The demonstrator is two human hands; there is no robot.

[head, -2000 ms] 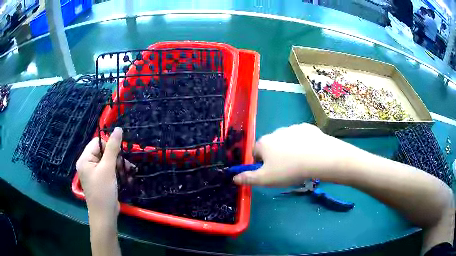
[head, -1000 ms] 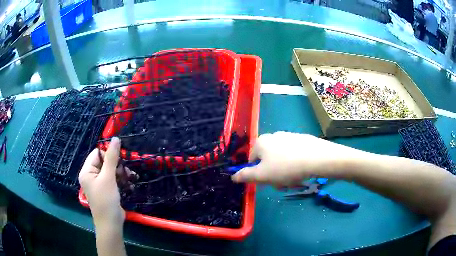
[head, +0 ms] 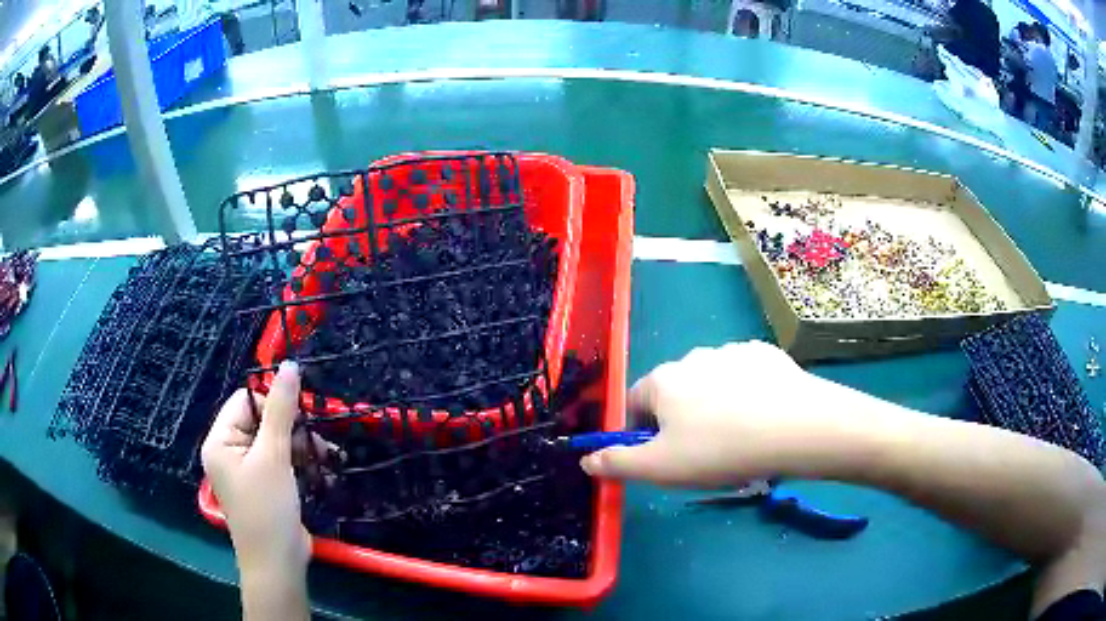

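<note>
My left hand (head: 261, 467) grips the left edge of a flat black sprue frame (head: 400, 288), held tilted over the red baskets. Round parts show on its far rows; its near bars look bare. My right hand (head: 703, 412) holds blue-handled side cutters (head: 613, 438), with their tips at the frame's right edge near its lower corner. I cannot tell whether the jaws are closed. The upper red basket (head: 570, 261) sits in the lower red basket (head: 616, 315). Both hold dark small parts (head: 437, 297).
Loose black frames (head: 158, 364) lie left of the baskets. Long-nose pliers (head: 813, 519) lie right of them, partly under my right arm. A cardboard tray (head: 898, 328) holds mixed pieces, with a black grid stack (head: 1037, 382) beside it. People (head: 1037, 73) are behind.
The view has shifted, so the baskets and tray appear lower. The frame, blurred a second ago, is now sharper. Both hands keep their grips, with the cutters still at its right edge.
</note>
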